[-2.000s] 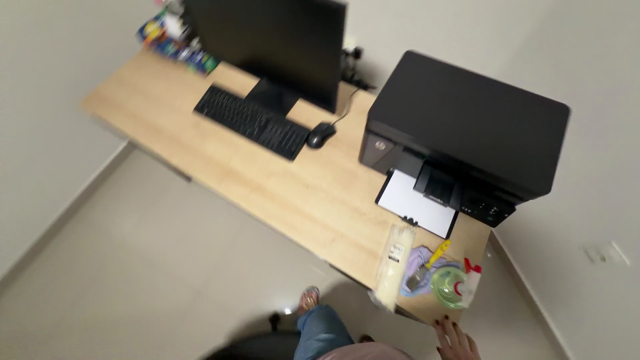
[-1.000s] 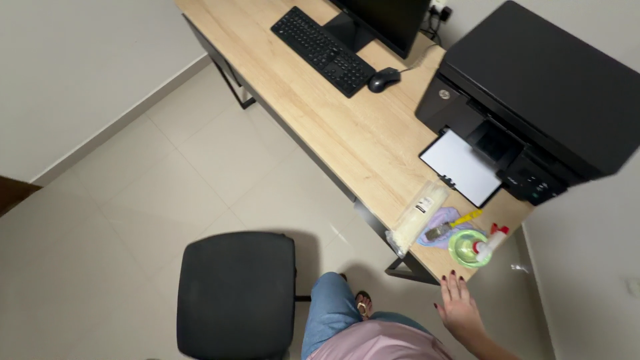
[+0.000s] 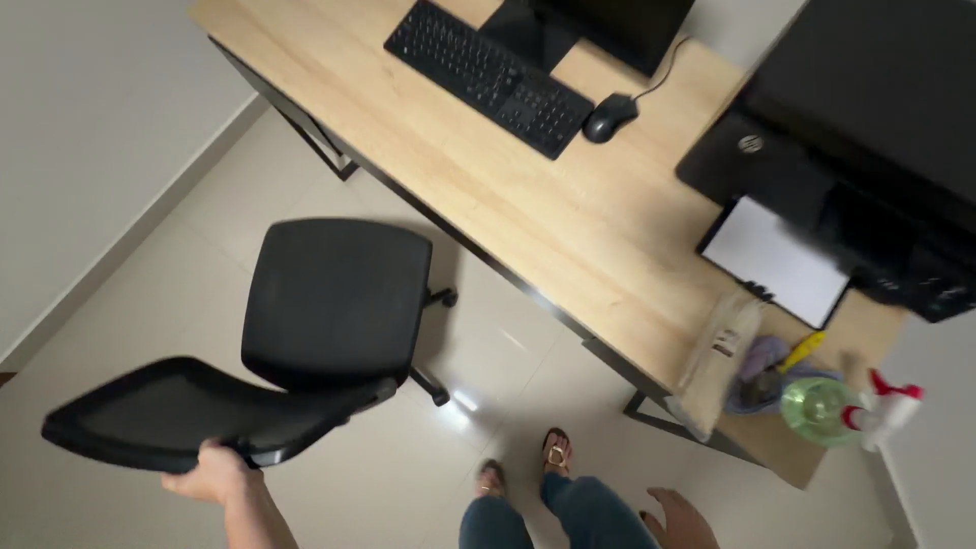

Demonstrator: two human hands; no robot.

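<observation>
My left hand (image 3: 217, 473) grips the rear edge of the backrest (image 3: 183, 415) of a black office chair, whose seat (image 3: 339, 297) lies beyond it, beside the desk. Low at the right, my right hand (image 3: 679, 518) hangs with fingers apart and holds nothing, below the near edge of the wooden desk (image 3: 488, 206). On the desk's right end, nearest that hand, lie a clear plastic packet with pale contents (image 3: 717, 358), a purple cloth (image 3: 751, 366), a yellow-handled tool (image 3: 801, 352) and a green spray bottle (image 3: 820, 412) with a red and white nozzle.
A black keyboard (image 3: 492, 76), a mouse (image 3: 611, 118) and a monitor (image 3: 633, 23) stand at the desk's far side. An HP printer (image 3: 862, 107) fills the right, with a clipboard holding white paper (image 3: 778, 255) before it. Metal desk legs (image 3: 313, 141) and chair casters (image 3: 438, 395) reach the floor.
My left hand has come into view, holding the chair's backrest. My right hand has moved away from the desk's corner. The view has shifted, and the whole chair seat now shows.
</observation>
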